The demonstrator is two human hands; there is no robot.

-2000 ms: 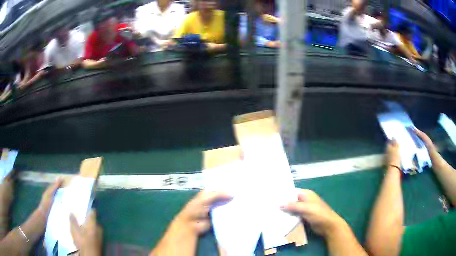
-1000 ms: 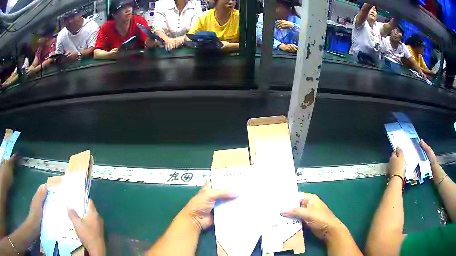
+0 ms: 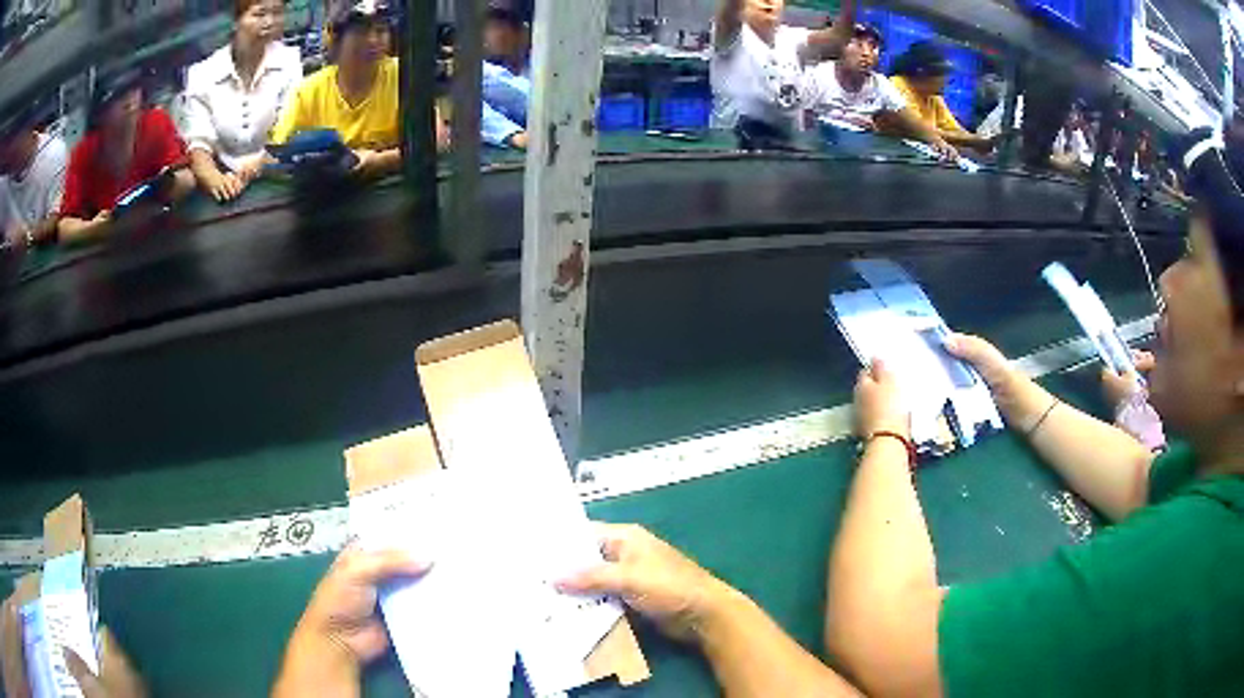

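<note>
A kraft-backed carton blank (image 3: pixel 484 532), white on its face with tan-brown flaps, is held over the green bench in front of me. It is flat, with one tall panel on the right reaching up and a shorter one on the left. My left hand (image 3: pixel 341 614) grips its left edge, thumb on the white face. My right hand (image 3: pixel 655 580) grips its right edge, thumb on the face. The fingers behind the blank are hidden. Notched flaps show at its lower end; whether it is one blank or a stack, I cannot tell.
A chipped white post (image 3: pixel 557 232) stands beyond the blank. A metal strip (image 3: pixel 709 457) edges the green bench before a dark conveyor (image 3: pixel 682 307). A person in green (image 3: pixel 1091 600) holds a folding carton (image 3: pixel 907 334) at right. Another person's hands hold cartons at lower left. People sit opposite.
The view has swung right, so the post, blank and my hands appear further left. More of the person in green shows. My grip on the blank looks unchanged.
</note>
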